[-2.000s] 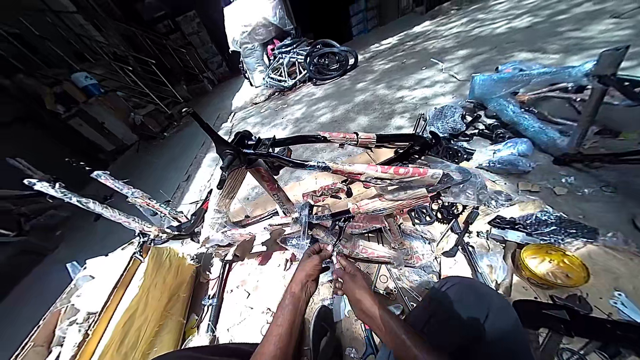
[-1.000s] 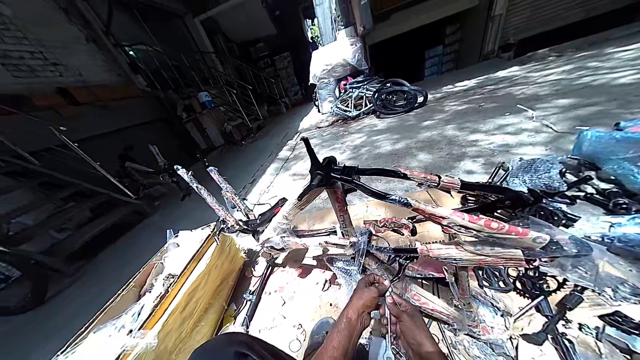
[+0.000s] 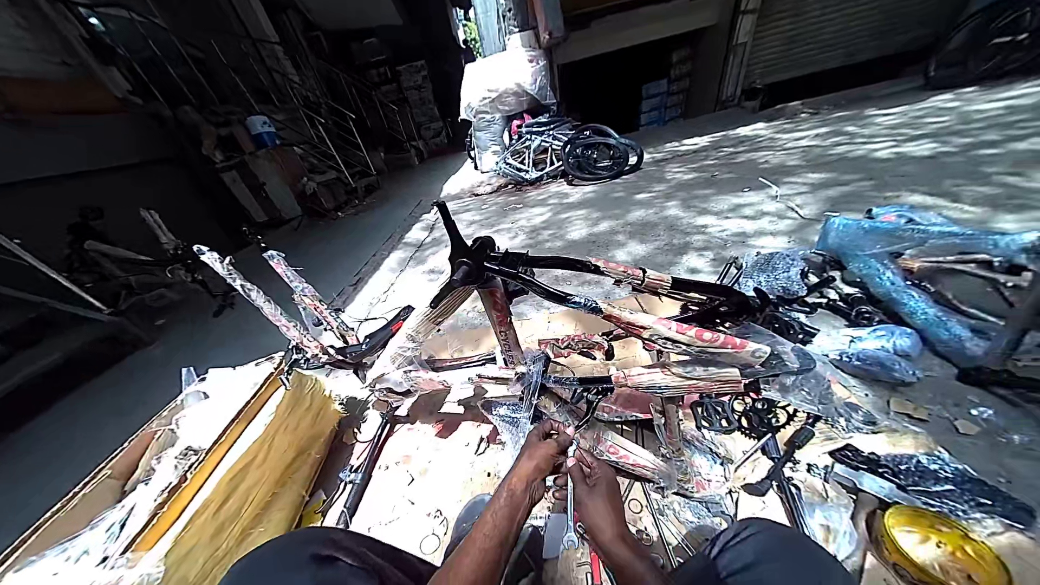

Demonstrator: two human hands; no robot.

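My left hand (image 3: 543, 457) and my right hand (image 3: 595, 496) meet low in the middle, beside the near side of a wrapped bicycle frame (image 3: 691, 335). A metal wrench (image 3: 570, 512) hangs from the fingers of my right hand, its lower end pointing down toward the ground. The fingertips of my left hand are pinched close to a small dark part (image 3: 587, 410) by the frame; what exactly they grip is too small to tell. Printed wrapping and clear plastic cover several frame tubes. A black fork (image 3: 465, 260) rises at the frame's left end.
An opened carton (image 3: 203, 455) with yellow fibrous material lies left. Crank parts (image 3: 743, 414), blue-wrapped frames (image 3: 894, 276) and a yellow round dish (image 3: 934, 544) are at the right. Wheels (image 3: 597, 157) lean near a white-wrapped bundle (image 3: 505, 85) at the back. Small loose parts lie near my knees.
The view has swung to the right and up, bringing more of the street and shutter into sight. Both hands stay together by the frame.
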